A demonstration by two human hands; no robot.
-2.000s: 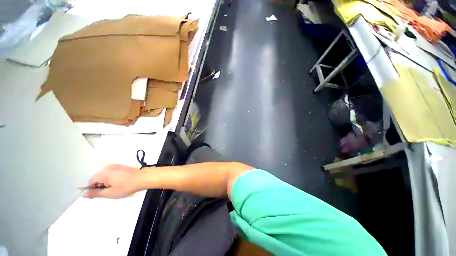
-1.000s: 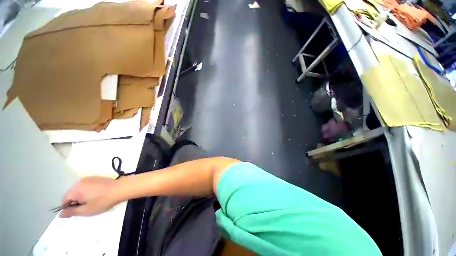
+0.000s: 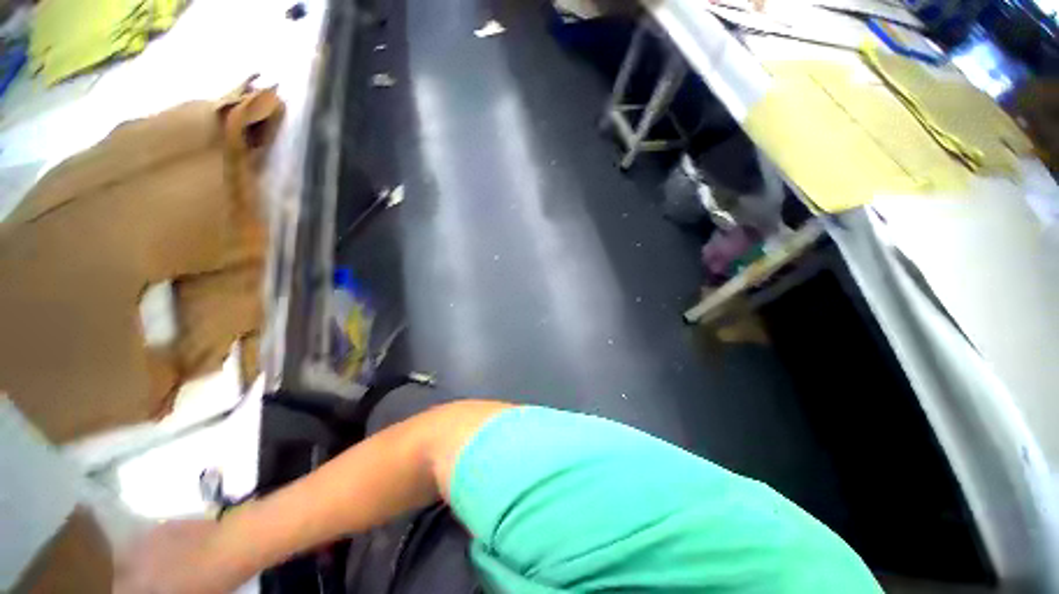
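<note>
My right hand (image 3: 180,559) is at the lower left, low over the white tabletop, strongly blurred. No tool can be made out in it, and its fingers are not clear. A cord loop (image 3: 211,487) shows faintly beside the wrist. A brown piece (image 3: 72,559) lies at the bottom left, next to the hand; whether the hand touches it I cannot tell. Stacked brown panels (image 3: 105,267) lie beyond on the table, with a small white piece (image 3: 158,313) in their notch. My left hand is not in view.
A pale grey sheet (image 3: 29,493) is at the left edge. Yellow-green fabric (image 3: 93,35) lies at the far left. A dark floor aisle (image 3: 511,232) runs between the tables. The right table bears yellow pieces (image 3: 842,133); a stool (image 3: 645,110) and bags (image 3: 726,250) stand beside and under it.
The view has shifted, with the right table moving left in the picture. My right hand is lower and blurrier, and its pointed tool no longer shows. A brown piece has appeared beside it.
</note>
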